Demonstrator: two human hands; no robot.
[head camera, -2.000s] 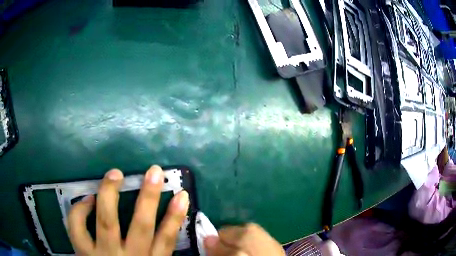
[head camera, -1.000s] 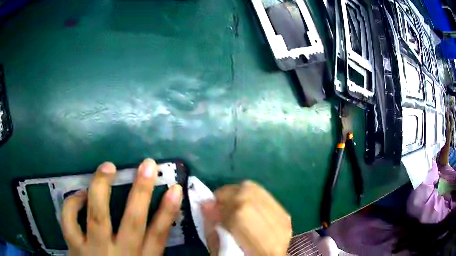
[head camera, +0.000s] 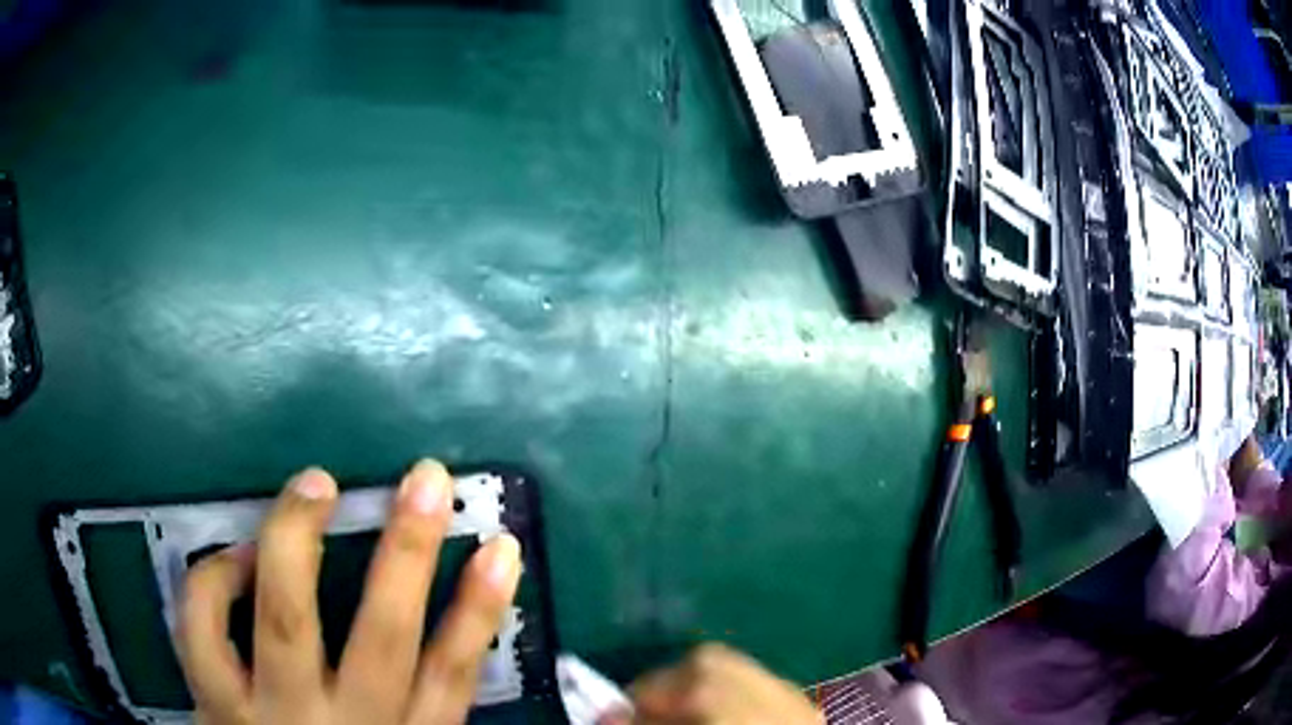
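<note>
A phone middle frame (head camera: 206, 513), silver with black edges and cut-out windows, lies flat on the green mat at the lower left. My left hand (head camera: 340, 609) is spread over it, fingers apart, fingertips pressing on its silver face. My right hand (head camera: 723, 690) is at the bottom edge, partly cut off and slightly blurred, just right of the frame's short end. It pinches a small white wiping cloth (head camera: 592, 691) close to the frame's lower right corner. The lower part of the frame is cut off by the picture's edge.
Black and orange cutting pliers (head camera: 942, 517) lie at the right. Behind them are a loose frame (head camera: 850, 177) over a dark flat strip (head camera: 879, 262), overlapping frames (head camera: 1016, 234) and a frame tray (head camera: 1169, 371). Another frame (head camera: 14, 319) shows at the left edge. A person in pink (head camera: 1204, 567) sits far right.
My right hand has moved down along the frame's short end with the cloth, from the upper corner towards the bottom edge. My left hand stays on the frame.
</note>
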